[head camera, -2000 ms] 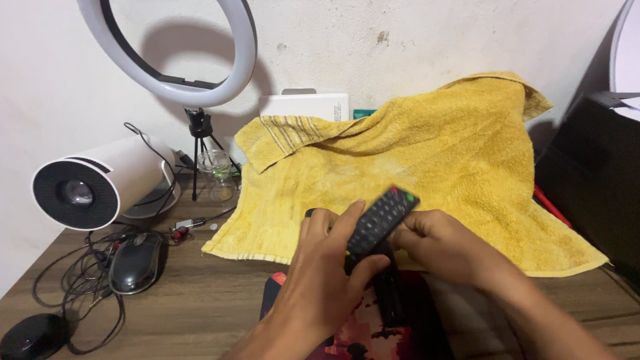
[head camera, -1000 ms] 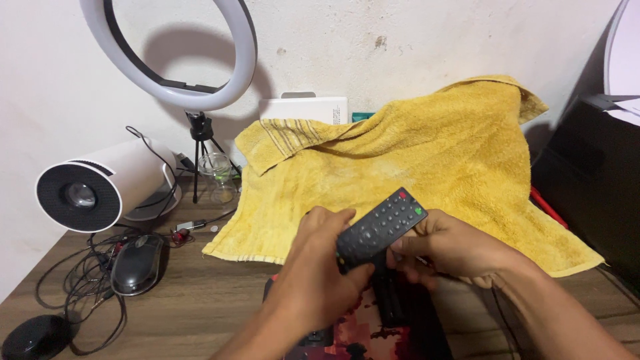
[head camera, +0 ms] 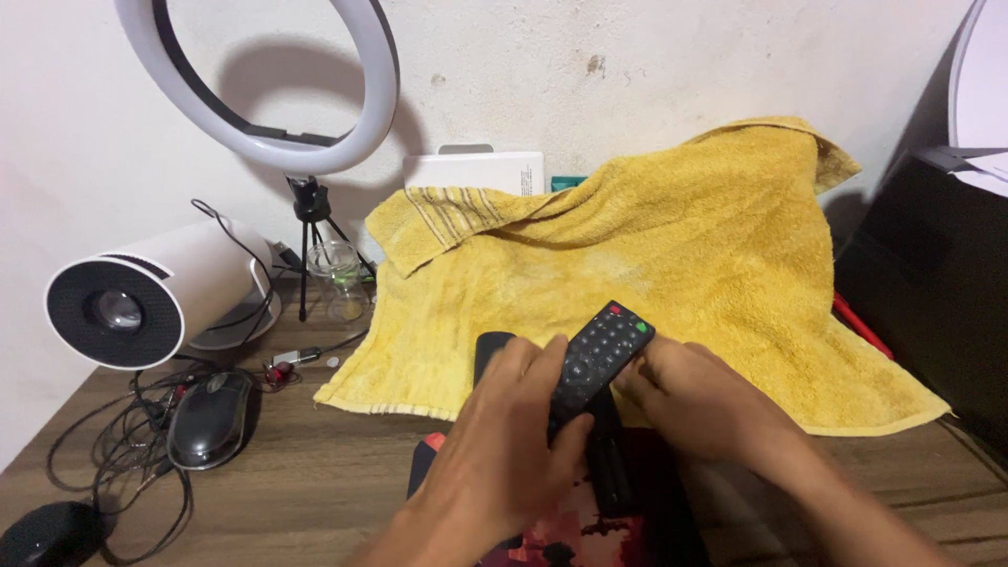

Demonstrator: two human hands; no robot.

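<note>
My left hand point(head camera: 512, 433) is closed around the lower part of a black remote control point(head camera: 602, 354), which tilts up to the right and has a red and a green button near its top. My right hand point(head camera: 693, 394) is at the remote's right side with bent fingers; whether it grips anything is hidden. Beneath the remote, a second long black object point(head camera: 610, 472) lies over a dark and red patterned mat point(head camera: 591, 531). The rounded end of another black object point(head camera: 492, 346) shows behind my left hand. A yellow towel point(head camera: 709, 236) is spread behind both hands.
At the left stand a white projector point(head camera: 197, 268), a ring light point(head camera: 378, 94) on a small tripod and a clear jar point(head camera: 335, 276). A computer mouse point(head camera: 209, 421) lies among tangled cables, near a black rounded object point(head camera: 51, 535). A dark panel point(head camera: 929, 276) stands at the right.
Between two seconds and one second ago, the remote turned in my left hand, its top swinging to the right. Both hands have otherwise stayed in about the same place.
</note>
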